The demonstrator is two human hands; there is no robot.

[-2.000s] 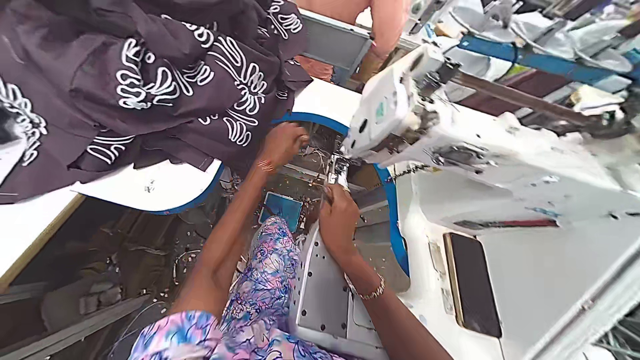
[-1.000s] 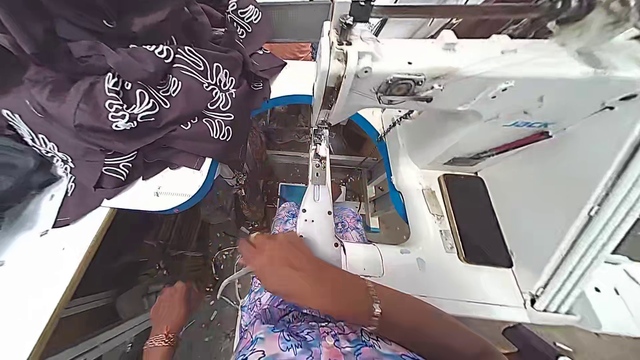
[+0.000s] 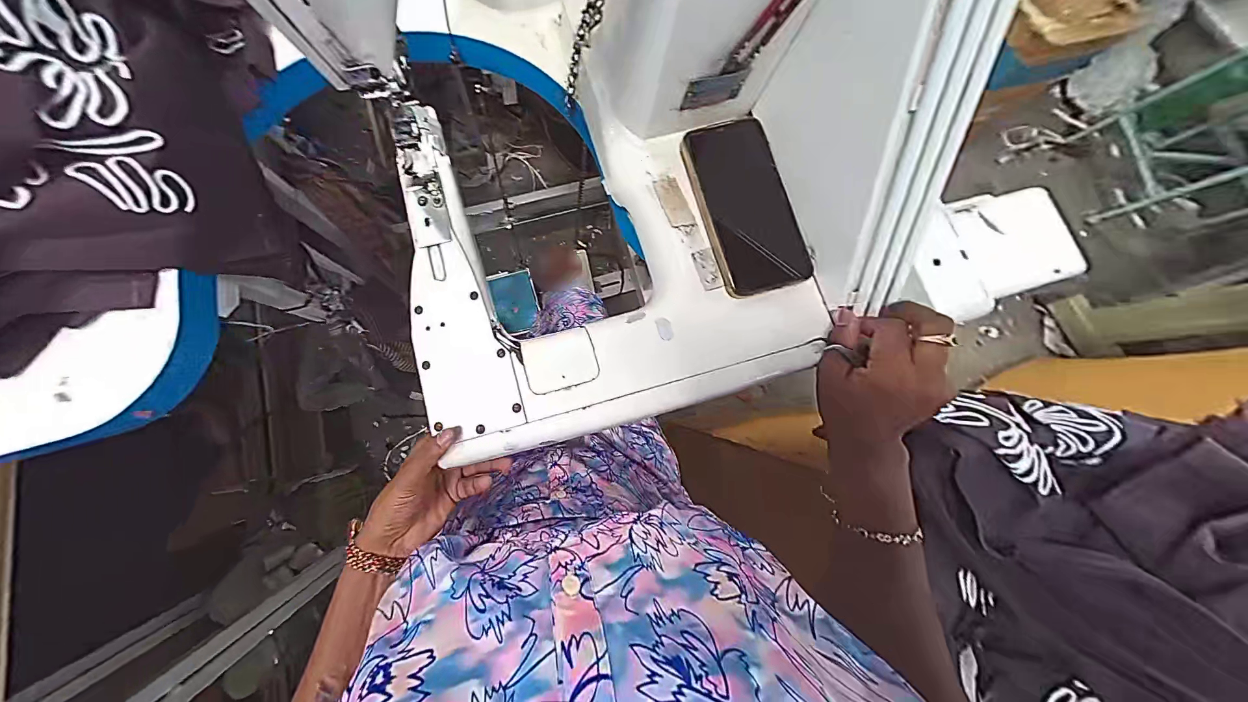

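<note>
A white industrial sewing machine bed [image 3: 643,361] runs across the middle, with the needle and presser foot parts [image 3: 419,146] at its upper left. My left hand [image 3: 429,487] holds the bed's near left corner, thumb on top and fingers curled beneath. At the bed's right end, beside the upright machine housing, is my right hand [image 3: 882,366] with bent fingers. A thin metallic loop shows at its fingertips; what these fingers grip is unclear. Dark cloth with white cord patterns [image 3: 195,214] lies at the left, and similar cloth [image 3: 1092,526] is at the lower right.
A smartphone [image 3: 749,207] lies on the machine bed. A blue-edged white table [image 3: 127,361] stands at the left. Behind the bed, a chain [image 3: 582,49] hangs into the table's cutout. A yellow surface [image 3: 1131,375] and a green metal frame [image 3: 1150,146] are at the right.
My right hand has moved right, to the right end of the machine bed. My left hand, lower left before, is now at the bed's near left corner. The view has shifted right.
</note>
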